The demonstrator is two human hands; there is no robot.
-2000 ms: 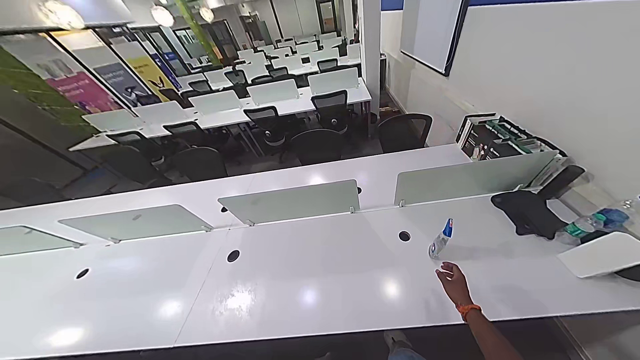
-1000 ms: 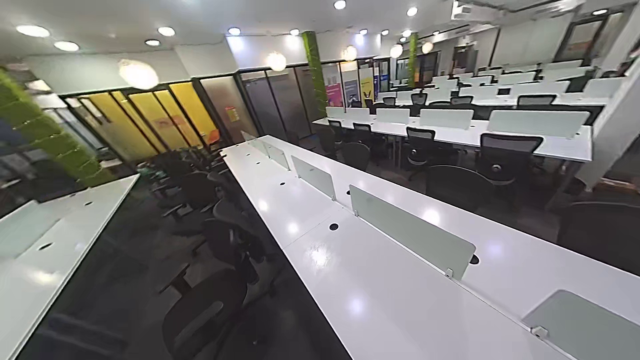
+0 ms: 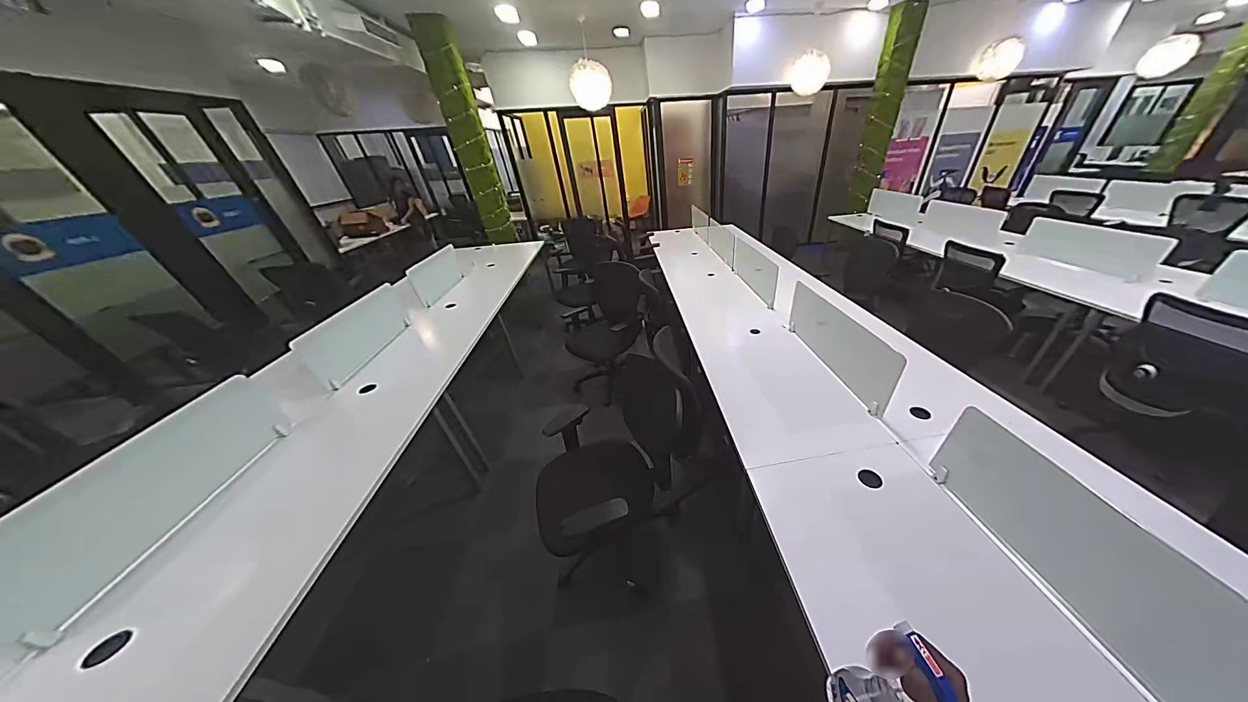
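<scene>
At the bottom right edge, my right hand is closed around the neck of a clear plastic spray bottle with a blue and red head. The frame cuts off much of the bottle, and a fingertip looks blurred. Behind the bottle, the long white desk runs away from me, with a frosted divider to the right of my hand. A round black cable hole lies farther up the desktop. My left hand is out of view.
Black office chairs stand in the aisle between the desk and another white desk row on the left. More desks and mesh chairs are at right. A person is far back at left.
Two seconds ago the spray bottle stood on the desk with my right hand open beside it; now my hand grips it. The view has swung far to the left.
</scene>
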